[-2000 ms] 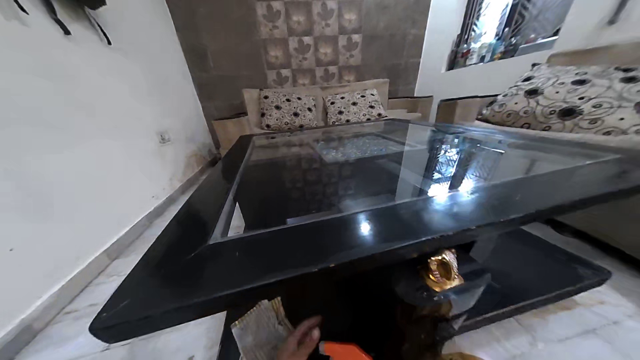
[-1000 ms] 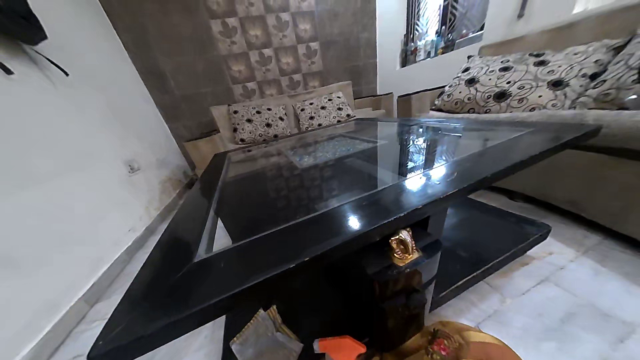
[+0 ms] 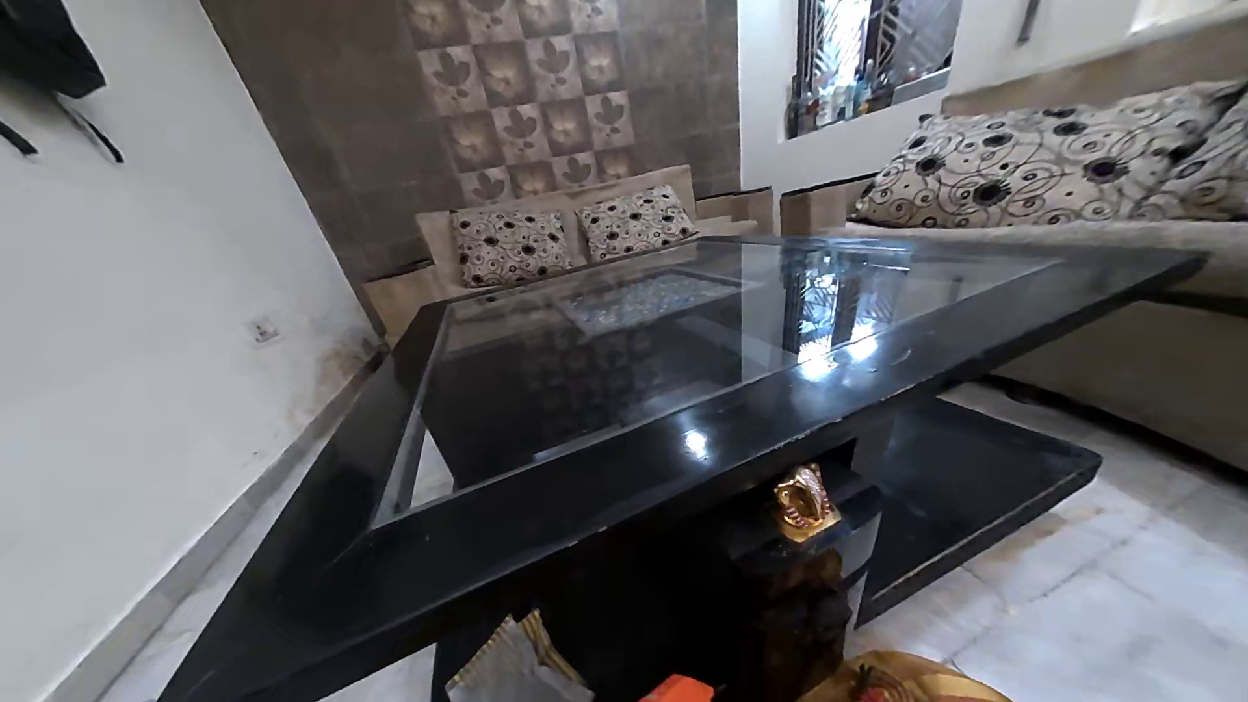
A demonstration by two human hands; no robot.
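Neither of my hands shows in the head view now. At the bottom edge lies a crumpled foil packet [image 3: 517, 663] with striped, serrated edges, partly cut off. To its right the top of an orange object [image 3: 681, 689] shows. A gold-coloured rounded object with red decoration [image 3: 892, 678] is cut off at the bottom right of these. Under the tabletop, a small golden figurine [image 3: 805, 502] stands on a black ledge of the table base. Above them spreads the black-framed glass-topped table [image 3: 604, 497].
A low black shelf [image 3: 975, 487] of the table juts out at the right over the marble floor [image 3: 1121, 575]. A sofa with patterned cushions [image 3: 1033, 166] stands at the right, another seat with two cushions [image 3: 512, 246] at the back. A white wall [image 3: 146, 322] bounds the left.
The hand seen beside the packet two seconds ago has gone out of view. The gold-coloured rounded object has come into view at the bottom. The view has turned to the right.
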